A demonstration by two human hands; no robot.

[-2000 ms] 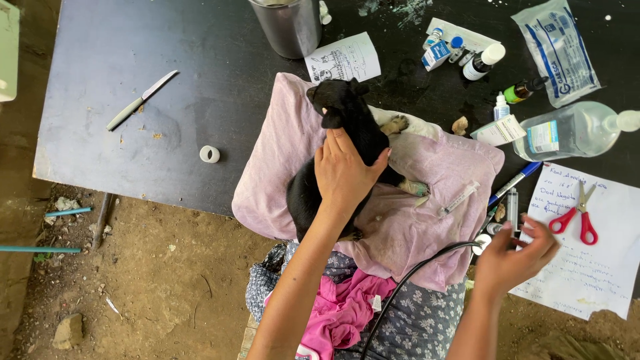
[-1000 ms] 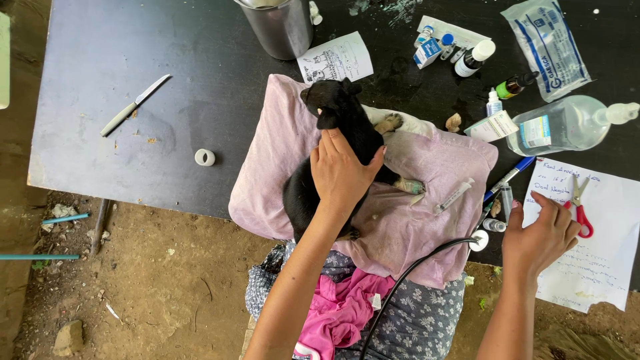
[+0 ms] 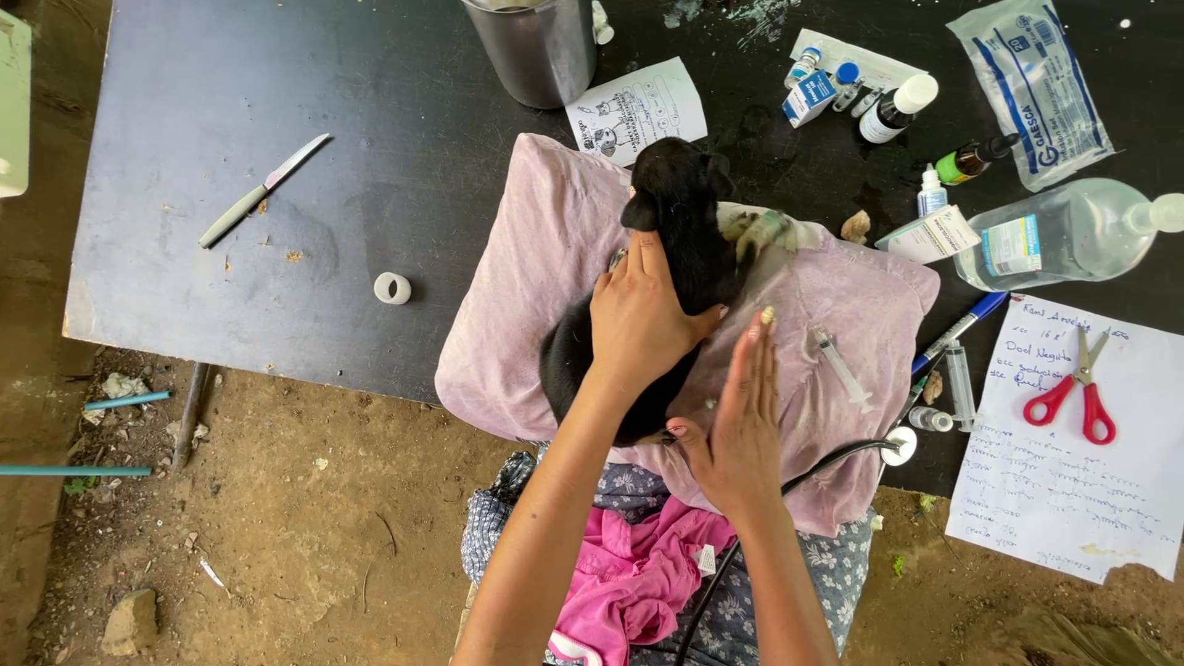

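Note:
A black puppy point(image 3: 684, 231) with pale paws lies on a pink cloth-covered cushion point(image 3: 499, 305). My left hand point(image 3: 647, 310) rests around its shoulders and chest, fingers on one side and thumb on the other. Just right of the puppy's body, my right hand point(image 3: 740, 412) is held flat, fingers pointing up and thumb spread, with nothing in it. A plastic syringe point(image 3: 842, 370) lies on the cushion to its right. The stethoscope point(image 3: 837, 453) reaches past the cushion's lower right corner, its tube running down behind my right wrist.
On the dark table point(image 3: 370, 74) lie a knife point(image 3: 264, 190), a white tape roll point(image 3: 392, 289) and red-handled scissors point(image 3: 1078, 388) on a handwritten sheet point(image 3: 1036, 499). A metal container point(image 3: 536, 51), medicine bottles point(image 3: 897, 109) and a large clear bottle point(image 3: 1073, 231) stand or lie beyond the cushion.
My right hand has moved left from beside the handwritten sheet to the puppy's side over the cushion. My left hand stays on the puppy, whose pale front paws are blurred now.

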